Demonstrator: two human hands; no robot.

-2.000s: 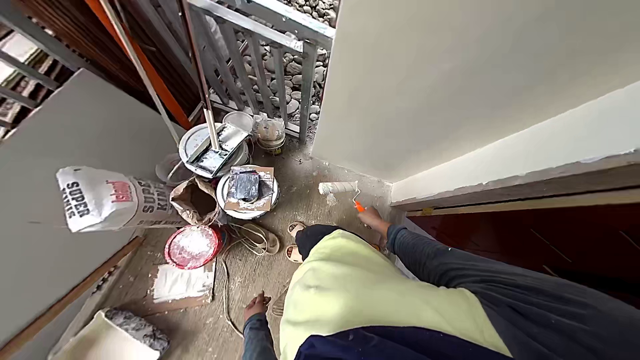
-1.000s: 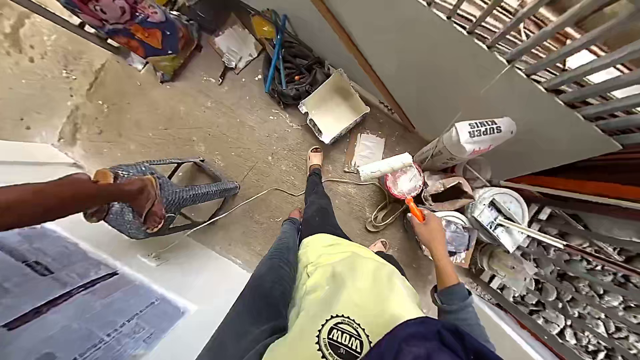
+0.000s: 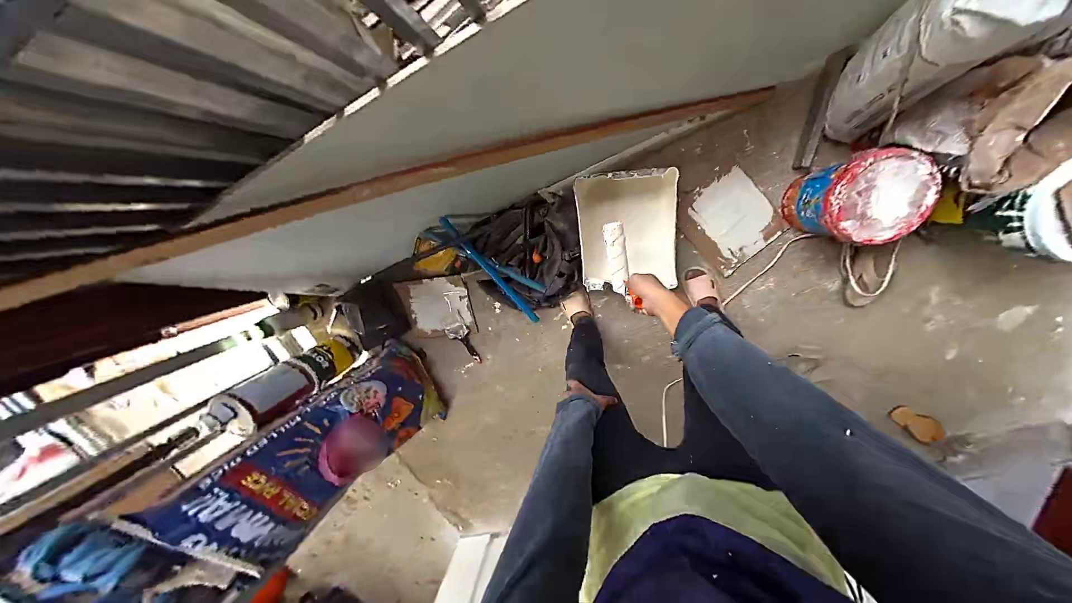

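My right hand is closed around the orange handle of a paint roller. The white roller sleeve lies over a cream paint tray on the floor; whether it presses on the tray's surface is hard to tell. Bent at the knee, I have my left hand against my dark trouser leg, with no tool seen in it; its fingers are partly hidden. Right of the tray lies a flat board with white filler. Farther right stands a paint can with a red, white-smeared lid.
Blue tubes and a dark bag lie left of the tray. A putty knife rests by another smeared board. A printed sack is at lower left, a loose sandal at right. A low wall runs behind.
The roller has moved from near the wall, past the red-lidded can, to over the paint tray, still in my right hand. The view has swung round strongly.
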